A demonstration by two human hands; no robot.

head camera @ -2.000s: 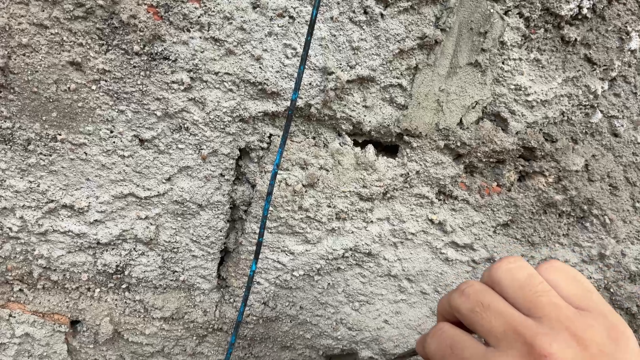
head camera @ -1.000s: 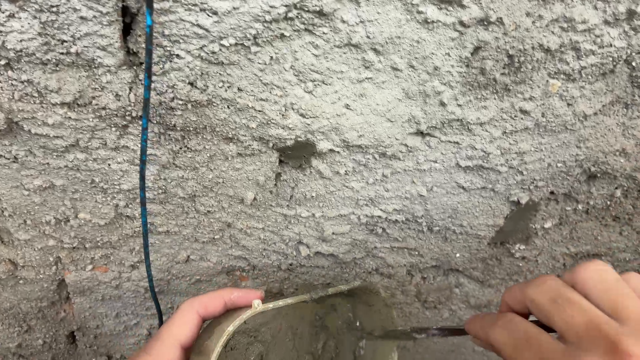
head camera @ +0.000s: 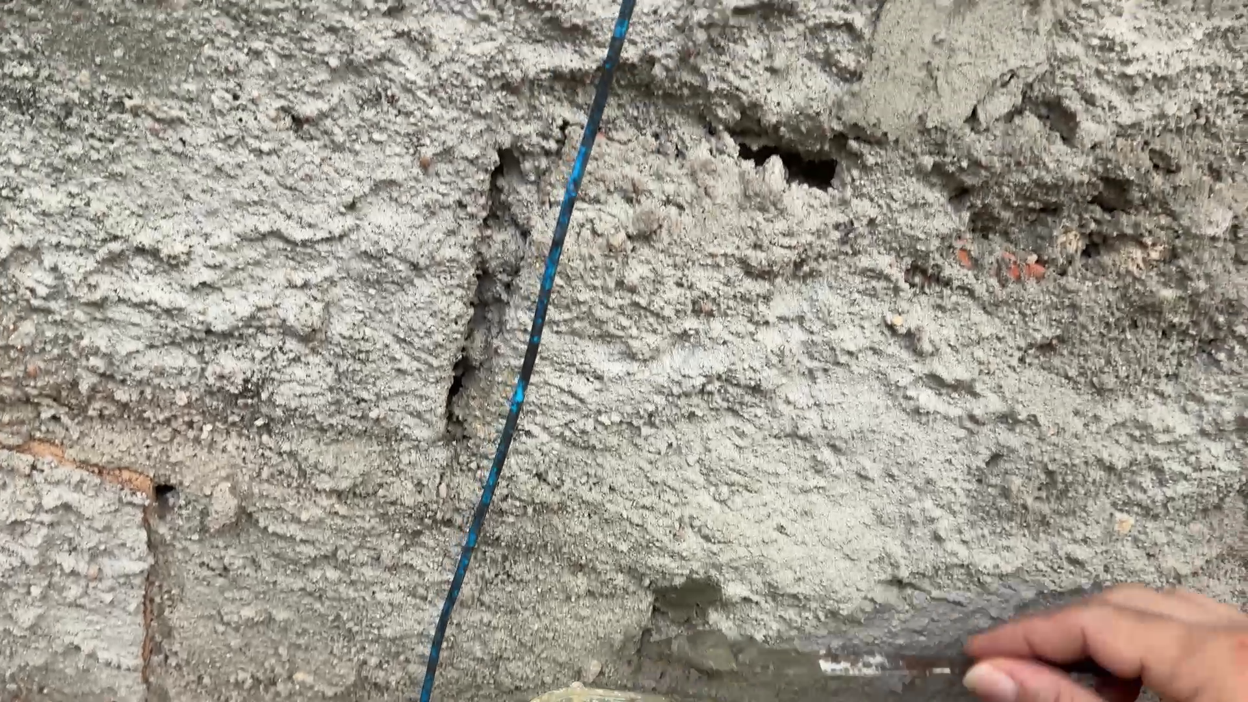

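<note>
My right hand (head camera: 1121, 643) is at the lower right, closed around a thin metal tool (head camera: 877, 665) that looks like a small trowel or spatula. Its blade lies nearly flat at the rough mortar-covered wall (head camera: 780, 409), beside a patch of darker wet mortar (head camera: 712, 651). At the bottom edge shows a sliver of a pale rim (head camera: 595, 694), seemingly of the mortar container. My left hand is out of view.
A blue and black cord (head camera: 541, 312) hangs down across the wall. Left of it runs a vertical crack (head camera: 483, 292). A dark hole (head camera: 795, 164) opens at the upper right, and a brick edge (head camera: 88, 466) shows at the lower left.
One second ago my left hand held the mortar container and the tool was in it; now the tool is at the wall. The view has shifted upward.
</note>
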